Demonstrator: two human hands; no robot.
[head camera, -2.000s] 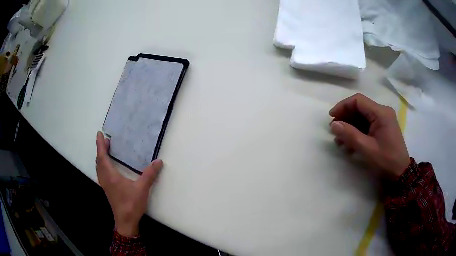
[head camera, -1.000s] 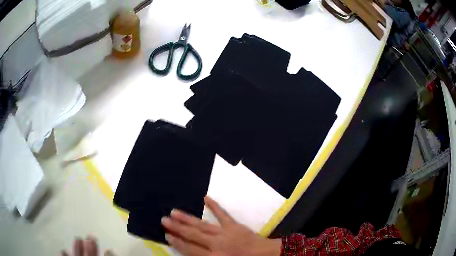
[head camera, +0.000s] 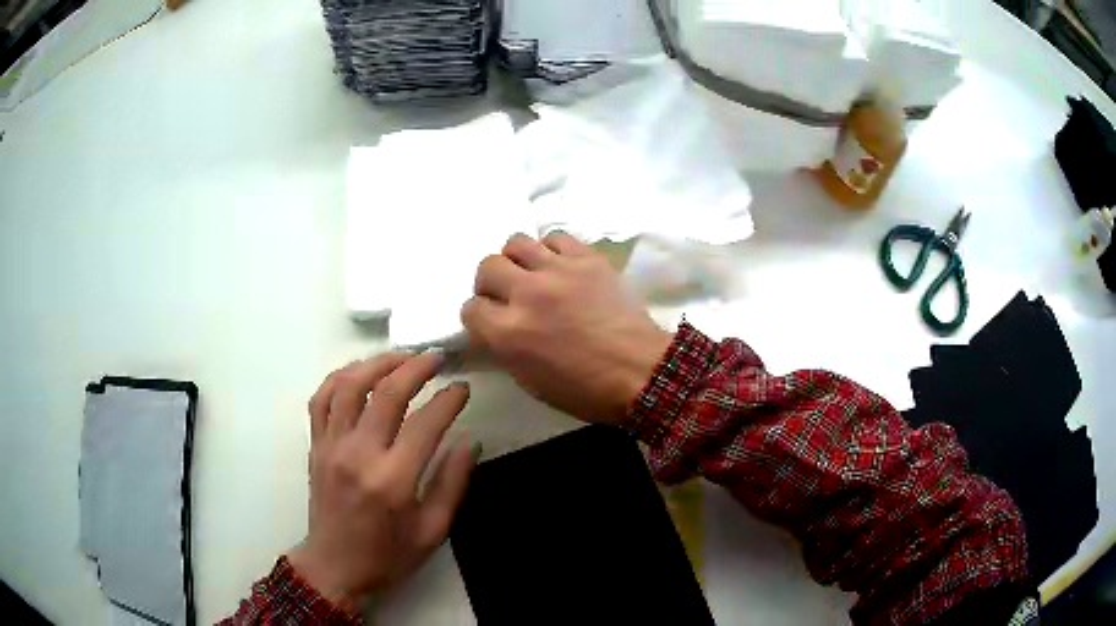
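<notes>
The stack of white backing sheets (head camera: 416, 220) lies above the work area. My right hand (head camera: 557, 316) is at its lower right corner with the fingers curled down; whether it pinches a sheet is hidden. My left hand (head camera: 389, 459) is just below the stack's lower edge, fingers bent and apart, with nothing seen in it. A black panel (head camera: 581, 538) lies flat below my right hand, cut off by the bottom edge. The backed panels (head camera: 137, 489), grey-white with a black border, lie in a pile at the far left. More black panels (head camera: 1022, 428) overlap at the right, partly behind my sleeve.
Loose white sheets (head camera: 649, 159) lie right of the stack. Dark-edged pieces (head camera: 410, 49) and a banded white bundle (head camera: 783, 55) stand at the back. An amber bottle (head camera: 864, 153), green-handled scissors (head camera: 940, 265), a small white bottle (head camera: 1089, 239) and a black bundle (head camera: 1087, 153) are at the right.
The view has swung back left from the black pile. One black panel now lies apart in front of me. My right hand has moved from the black panels to the white stack; my left hand is beside it.
</notes>
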